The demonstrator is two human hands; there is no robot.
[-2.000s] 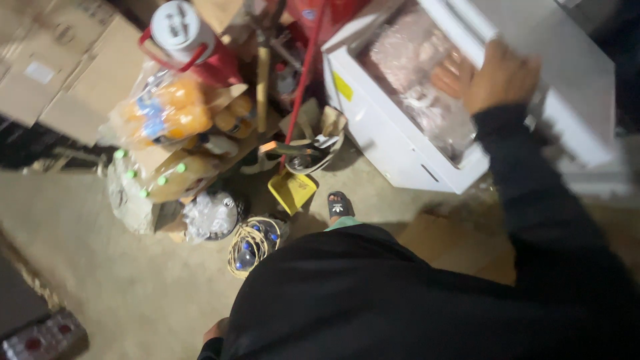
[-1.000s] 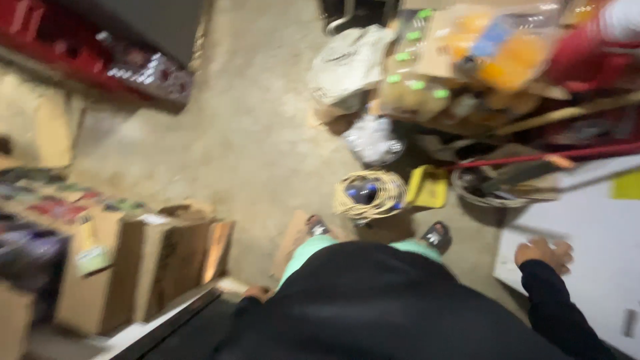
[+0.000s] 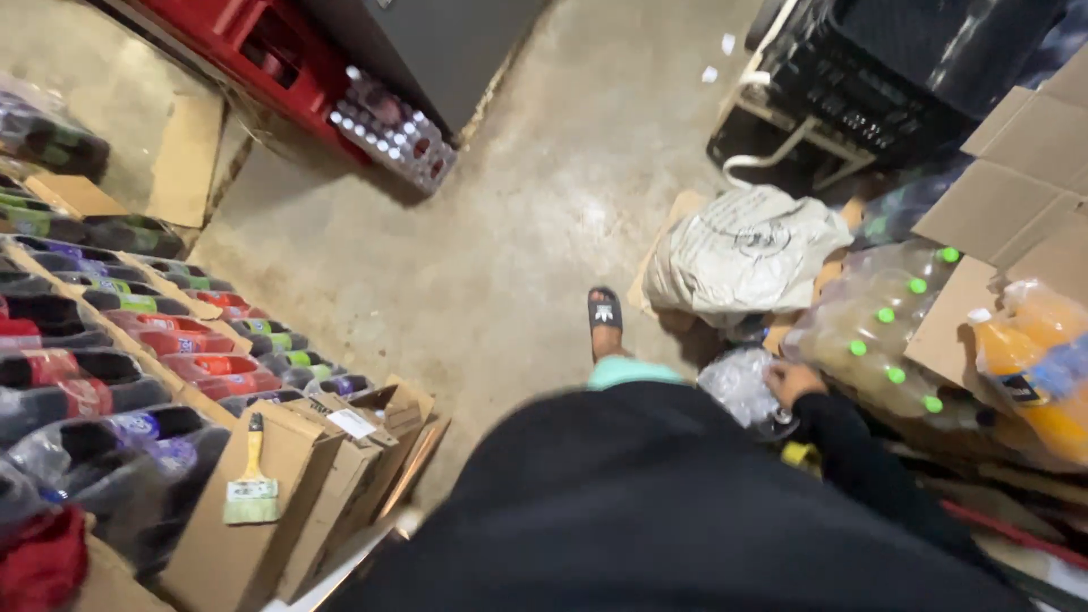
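Note:
My right hand [image 3: 795,382] hangs at the right, over or beside a clear crumpled plastic bag [image 3: 739,387]; whether it touches the bag I cannot tell. Its fingers are blurred, and nothing plainly shows in them. A filled whitish sack [image 3: 739,251] lies just beyond that bag. To the right of the hand are wrapped bottles with green caps [image 3: 886,315] and, farther right, bottles of orange drink [image 3: 1011,365]. My left hand is out of sight, perhaps behind my black clothing.
Wrapped soft-drink bottles [image 3: 178,336] stand at the left, beside cardboard boxes [image 3: 280,476] with a paintbrush [image 3: 253,476] on one. A red crate [image 3: 255,51] and a dark cabinet [image 3: 442,51] are beyond. A black plastic crate [image 3: 875,93] stands at the upper right. Concrete floor [image 3: 510,255] lies between.
My right hand has let go of the white freezer's lid, which it touched two seconds ago, and is now by the plastic bag. The view has turned strongly left.

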